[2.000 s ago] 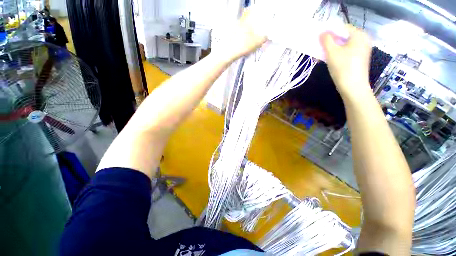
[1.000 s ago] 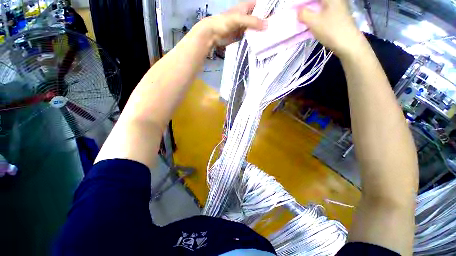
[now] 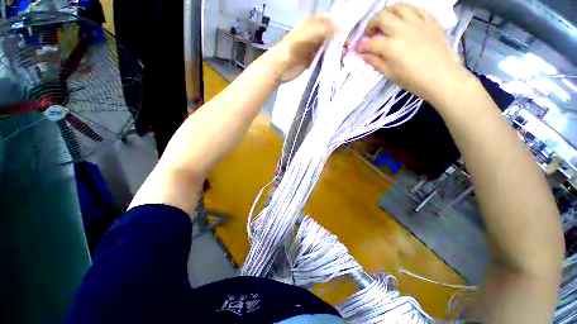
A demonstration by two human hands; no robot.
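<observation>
A thick bundle of white wires (image 3: 297,183) hangs in front of me and fans out at the top. My left hand (image 3: 307,45) is at its upper left edge, with the fingers closed on strands. My right hand (image 3: 405,47) is bent over the front of the bundle, with its fingertips closed among the wires. A little pink shows by the right fingertips; whether it is the card is unclear. The top of the bundle is cut off by the picture's edge.
More white wires (image 3: 322,253) drape over a low rail (image 3: 362,276). A large fan (image 3: 57,114) stands at the left beside a green surface (image 3: 44,221). Black wires (image 3: 148,69) hang behind it. A dark hanging mass (image 3: 424,145) and benches are at the right. The floor (image 3: 253,158) is yellow.
The pink card held across the wires a second ago is now mostly out of sight. My right hand has moved down and inward, with fingers curled among the wires. My left hand stays at the left edge.
</observation>
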